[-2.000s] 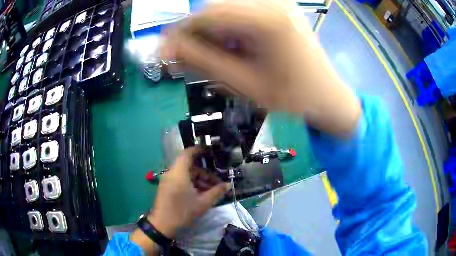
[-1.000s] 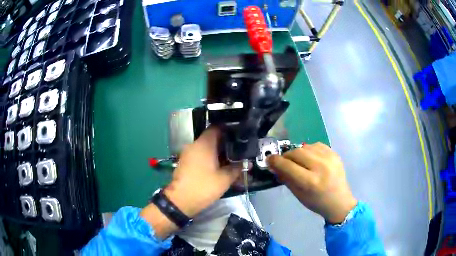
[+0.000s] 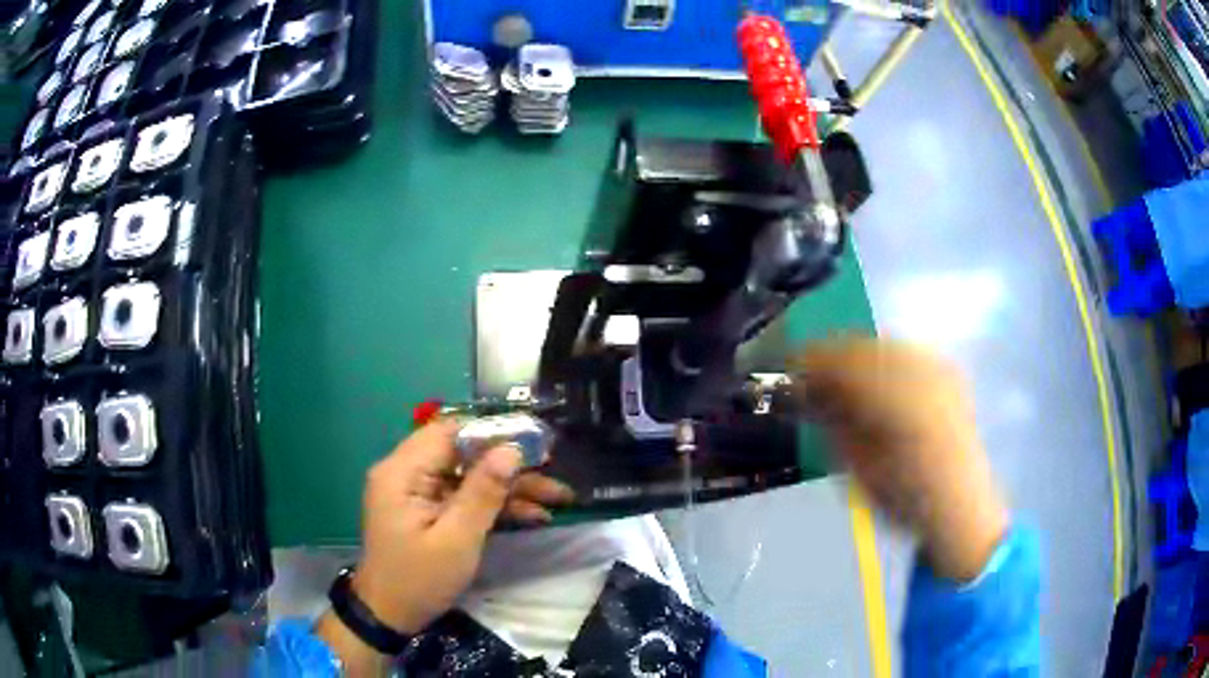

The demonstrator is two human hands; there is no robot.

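My left hand (image 3: 444,510) holds a silver housing (image 3: 504,435) between thumb and fingers, tilted, at the fixture's front left. The black clamping fixture (image 3: 690,219) stands on the bench with its red-gripped main lever (image 3: 780,86) raised. Another silver housing (image 3: 648,407) sits in the fixture, partly hidden under the black clamp part. My right hand (image 3: 902,431) is blurred at the fixture's right side, over the right side clamp; its fingertips and anything in them cannot be made out. The left side clamp's red tip (image 3: 427,413) shows beside my left hand.
Black blister trays (image 3: 199,344) with housings stand at the left. Two short piles of housings (image 3: 540,93) stand before the blue box (image 3: 597,37) at the back. A thin clear tube (image 3: 690,497) hangs from the fixture's front. A grey aisle with yellow lines lies right.
My left hand has moved from the fixture to its front left and now holds a housing clear of it. My right hand has moved from the housing at the fixture's front to the right side clamp.
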